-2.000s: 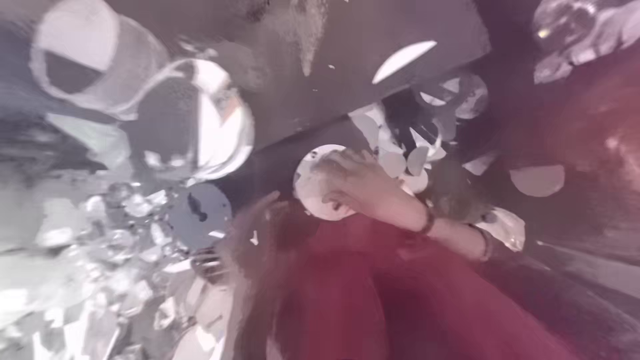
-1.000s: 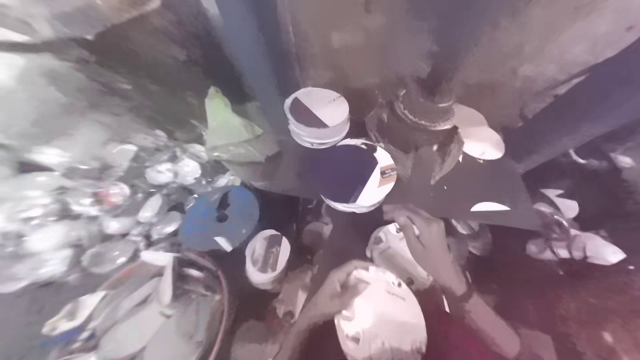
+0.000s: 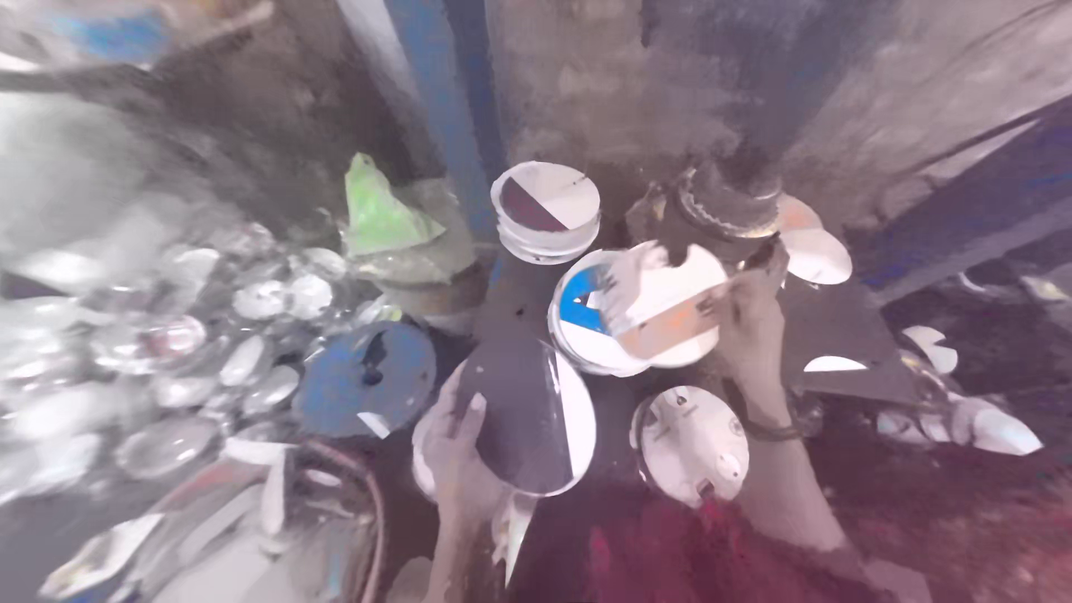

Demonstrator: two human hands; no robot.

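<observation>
My left hand (image 3: 459,435) grips a round stack of shiny discs (image 3: 532,419) by its left side; the top one is dark with a white edge. My right hand (image 3: 749,322), with a bracelet at the wrist, holds a white and orange-brown disc (image 3: 670,306) by its right edge. That disc is over a stack of round pieces (image 3: 578,339) showing blue and white. Below my right hand lies a white disc with small dark marks (image 3: 695,444). Behind stands another stack of discs (image 3: 548,209), white and dark on top.
A dark machine part (image 3: 729,205) stands at the back of the dark bench, with pale discs beside it. At left are a blue disc (image 3: 366,378), a green bag (image 3: 381,213), a heap of shiny round pieces (image 3: 251,297) and a basin (image 3: 375,502) of scraps.
My left hand has left the pale marked disc and now holds the dark-topped stack. My right hand has moved up to the blue and white stack, with a disc in it. The view has shifted.
</observation>
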